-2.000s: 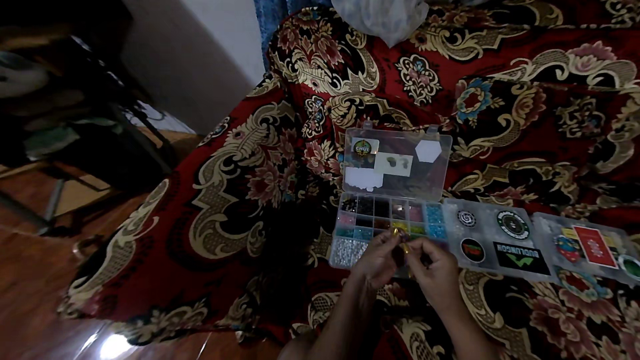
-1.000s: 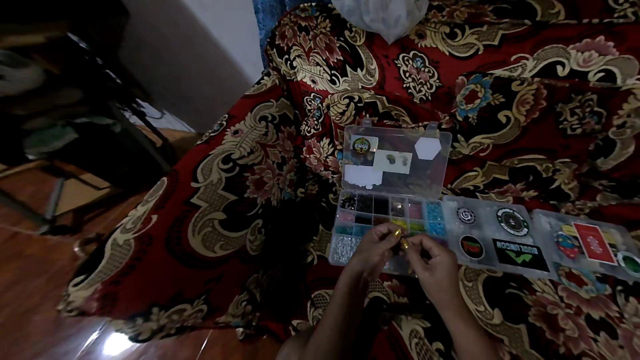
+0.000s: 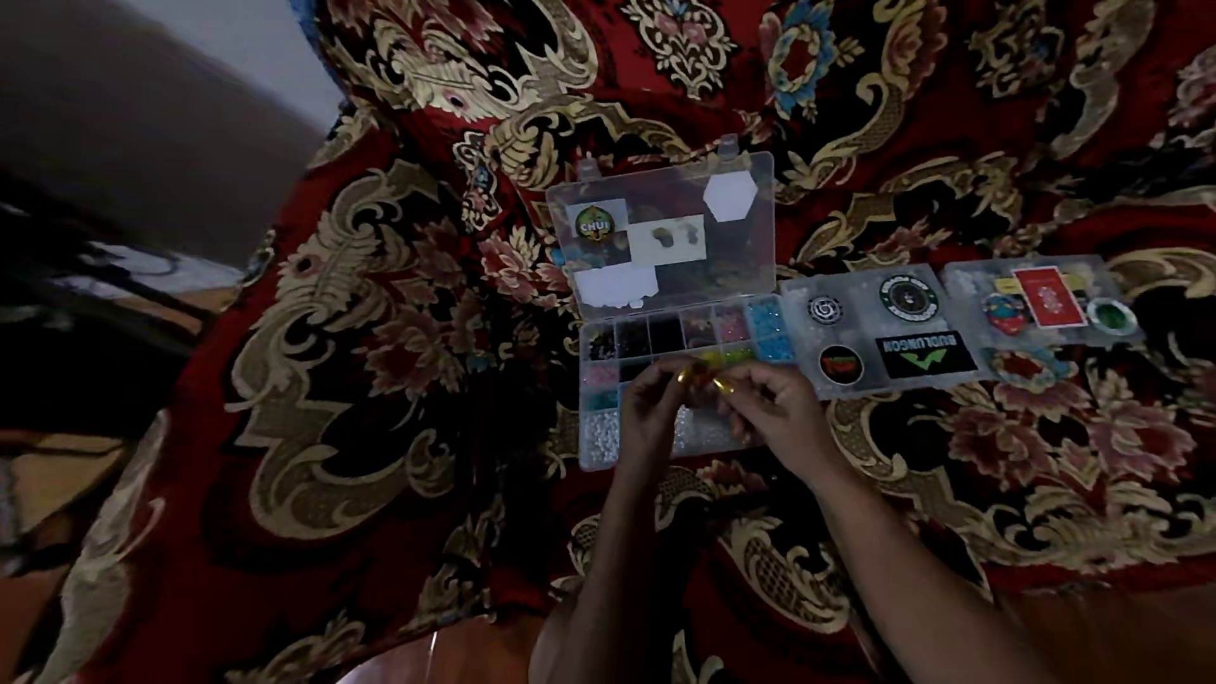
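Note:
My left hand (image 3: 655,404) and my right hand (image 3: 774,404) meet over an open clear plastic compartment box (image 3: 586,418). Their fingertips pinch something small and dark reddish (image 3: 701,372), too small and dim to name; gold-coloured nails or tips show on the fingers. Beneath the hands, the box's compartments hold small beads: light blue beads (image 3: 766,313), pink beads (image 3: 733,329), yellow-green beads (image 3: 739,355) and whitish beads (image 3: 602,439). The hands hide several middle compartments. The raised lid (image 3: 679,271) bears stickers and white paper pieces.
Right of the bead box lie a closed plastic case with round stickers (image 3: 864,332) and another case (image 3: 969,294) with a red card (image 3: 1049,296) on it. A red, black and gold patterned cloth (image 3: 380,380) lies under everything. Dark furniture (image 3: 85,285) stands at the left.
The view has shifted downward. Both hands remain close together over the box, with small changes in finger position.

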